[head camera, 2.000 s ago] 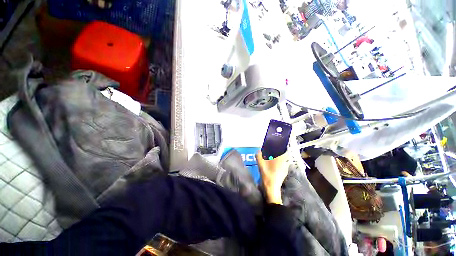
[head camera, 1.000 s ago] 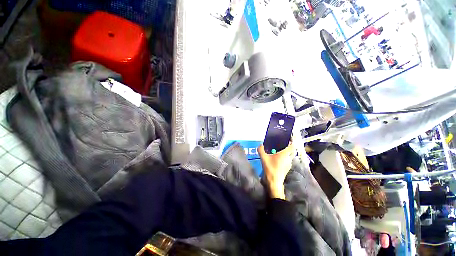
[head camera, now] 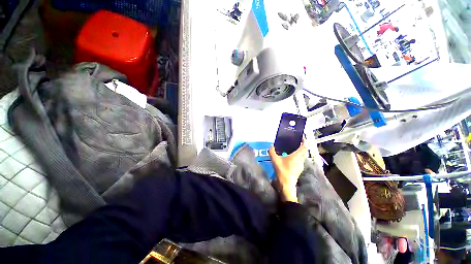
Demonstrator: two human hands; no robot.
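A black smartphone point(head camera: 290, 133) shows a lit screen with a round light spot, just right of centre. My left hand point(head camera: 289, 167) is bare and grips its lower end, with digits along both sides. Whether the phone rests on the table or is slightly raised, I cannot tell. A bright blue flat piece point(head camera: 264, 164) lies beside the hand, partly under grey cloth. The grey quilted cloth point(head camera: 330, 211) lies around my wrist and dark sleeve. My right hand is out of the picture.
A grey compartmented tray point(head camera: 218, 132) is left of the phone. A white machine point(head camera: 268, 77) with a handwheel stands beyond. A grey garment point(head camera: 98, 134) lies left over white quilted cloth point(head camera: 23, 180), near a red stool point(head camera: 114, 44). Thread stand discs point(head camera: 356, 56) are at upper right.
The view has shifted slightly, so the machine and tray appear higher. My left hand stays on the phone, with only a small change in its finger pose.
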